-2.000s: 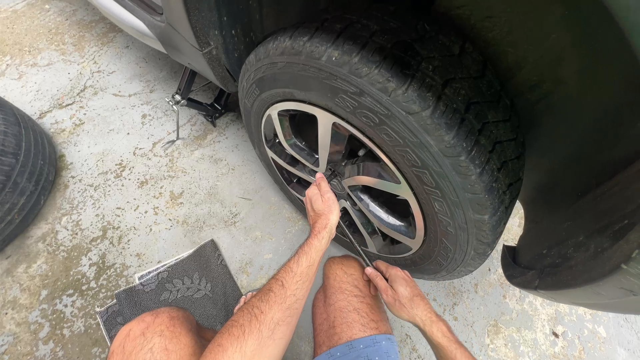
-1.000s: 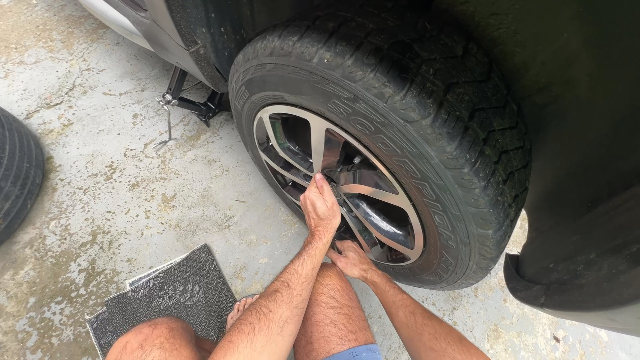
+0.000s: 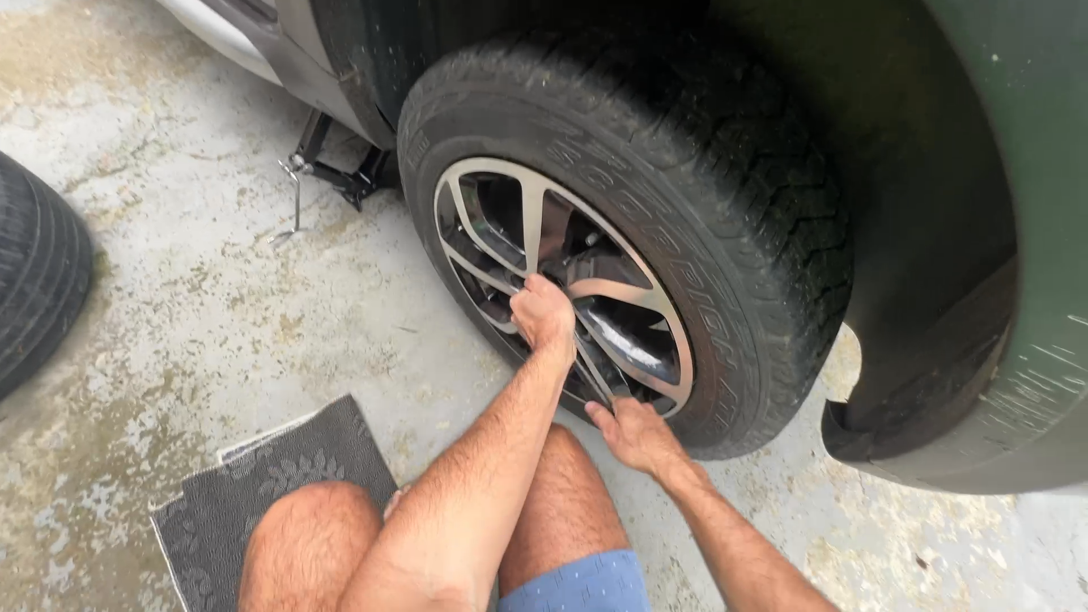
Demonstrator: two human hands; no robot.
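Observation:
A car wheel with a black tire [image 3: 705, 280] and a machined alloy rim [image 3: 531, 212] is mounted in the wheel well. My left hand [image 3: 542, 314] is closed at the hub; what it grips is mostly hidden by the fingers. A thin metal bar, probably a lug wrench handle [image 3: 592, 367], runs from near the hub down to the lower edge of the rim. At its lower end, my right hand [image 3: 633, 429] holds it with the thumb along it.
A scissor jack [image 3: 344, 174] with a hooked crank rod [image 3: 297, 204] stands under the car sill. Another tire [image 3: 38, 272] is at the far left. A grey leaf-patterned mat [image 3: 280, 459] lies by my knees. The scratched bumper [image 3: 1011, 408] hangs at the right.
My right hand was lower on the bar two seconds ago, came up close to the rim, and is now lower right again. My left hand stays at the hub.

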